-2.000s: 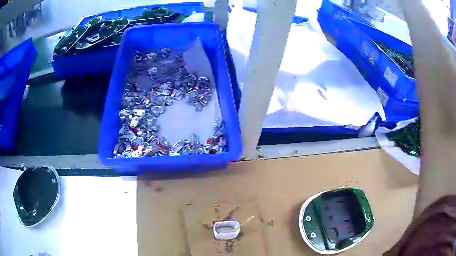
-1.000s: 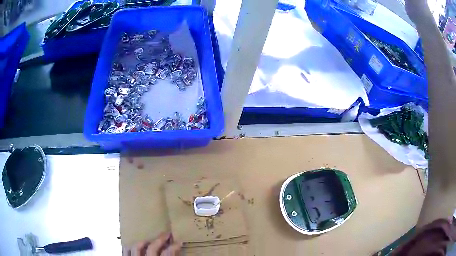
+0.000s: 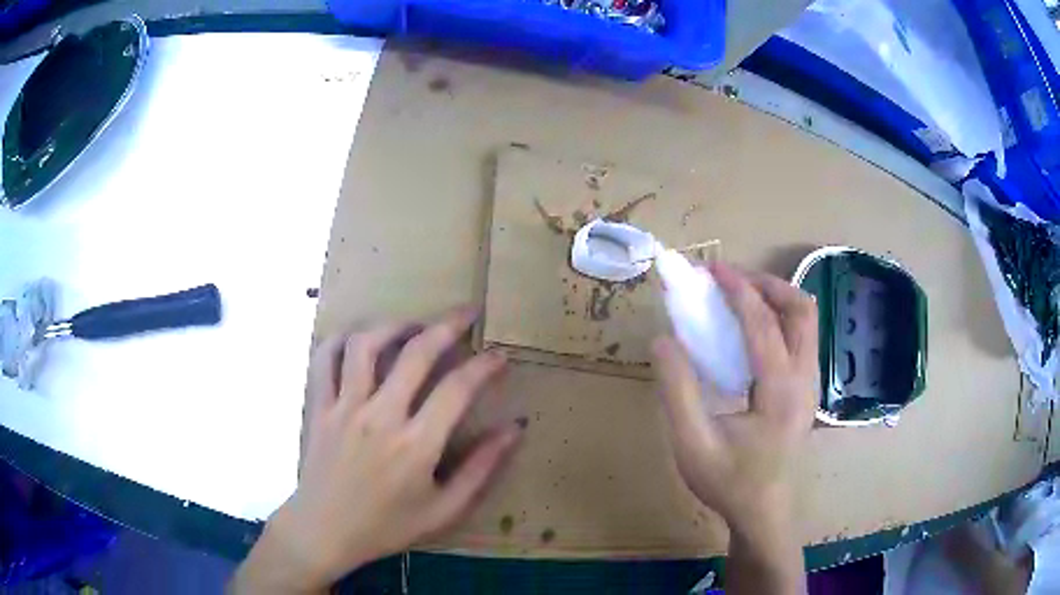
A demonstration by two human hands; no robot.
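Note:
My right hand (image 3: 756,395) is closed around a white bottle (image 3: 707,320), tilted with its tip at the right rim of the small white glue cup (image 3: 614,251). A thin pale stick (image 3: 694,246) sticks out to the right of the cup, partly behind the bottle's tip. The cup stands on a stained brown cardboard pad (image 3: 535,305). My left hand (image 3: 407,430) lies with fingers spread at the pad's lower left corner, holding nothing. A green shell (image 3: 823,349) with a silvery rim lies just right of my right hand.
A hammer with a black handle (image 3: 145,313) and wrapped head lies on the white sheet (image 3: 256,198) at left. Another green shell (image 3: 70,110) is at upper left. The blue parts bin (image 3: 558,37) stands at the back. Bagged green parts (image 3: 1009,250) are at the right edge.
The view has tipped down towards the bench. My right hand has come in holding the white bottle at the cup. My left hand now shows fully beside the pad.

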